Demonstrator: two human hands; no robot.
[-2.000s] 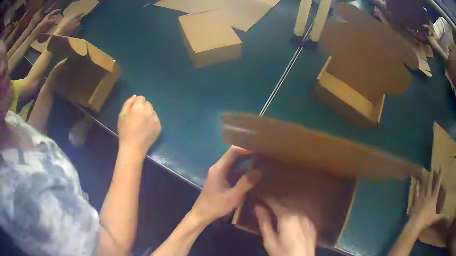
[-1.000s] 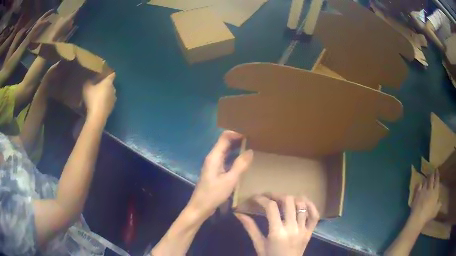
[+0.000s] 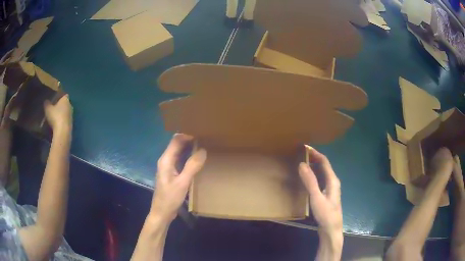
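Note:
A part-folded mailer box (image 3: 250,191) lies at the table's near edge, its tray towards me. Its lid panel (image 3: 255,107) stands up behind the tray, with notched sides and rounded upper ends. My left hand (image 3: 178,176) grips the left side wall, thumb inside and fingers outside. My right hand (image 3: 322,191) grips the right side wall the same way. Both side walls are upright. The front edge of the tray is low and straight; the corner flaps cannot be made out.
A finished closed box (image 3: 145,41) and a flat cardboard sheet (image 3: 178,9) lie beyond. An open box opposite (image 3: 293,63) sits behind my lid. A person's hand (image 3: 60,114) holds a box at left; other hands work on a box (image 3: 415,153) at right.
My right hand has moved from the tray's front edge to the right side wall. The box now faces me squarely. The view has swung right, and the lid stands more upright than at first.

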